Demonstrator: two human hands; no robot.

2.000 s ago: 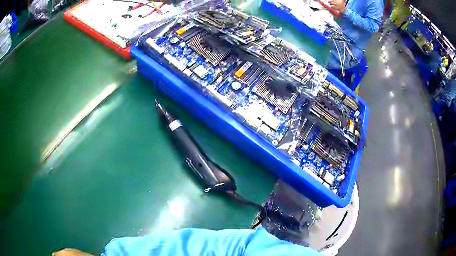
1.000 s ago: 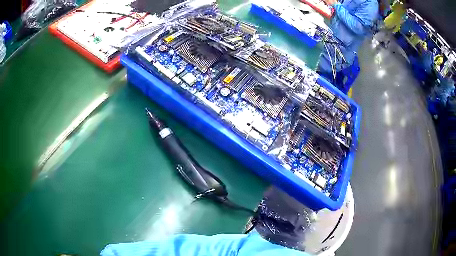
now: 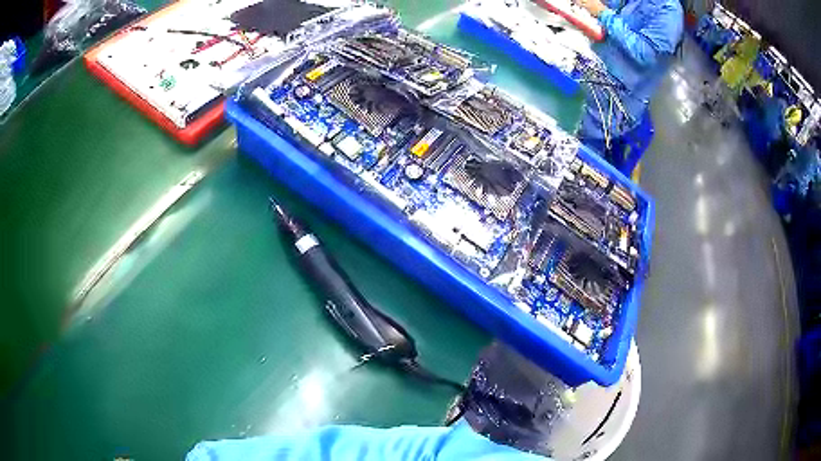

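A black electric screwdriver (image 3: 347,302) lies on the glossy green mat (image 3: 171,351), its silver tip pointing up and left and its cord running to the lower right. Beyond it stands a blue plastic tray (image 3: 360,212) full of motherboards (image 3: 464,225) with black fans and bronze fins, partly under clear film. A light-blue sleeve (image 3: 351,445) of mine crosses the bottom edge. Neither of my hands can be made out; at most a tiny sliver shows at the lower left edge.
A white panel (image 3: 171,67) in a red-orange frame lies at the upper left. A white bucket (image 3: 621,410) with dark film stands at the lower right. A person in blue (image 3: 635,58) stands at the upper right, beside another blue tray (image 3: 540,67). The grey aisle (image 3: 720,270) runs along the right.
The view has shifted, and more of the red-framed panel shows. The hand seen at the lower left two seconds ago has gone out of the bottom edge. The screwdriver lies as before.
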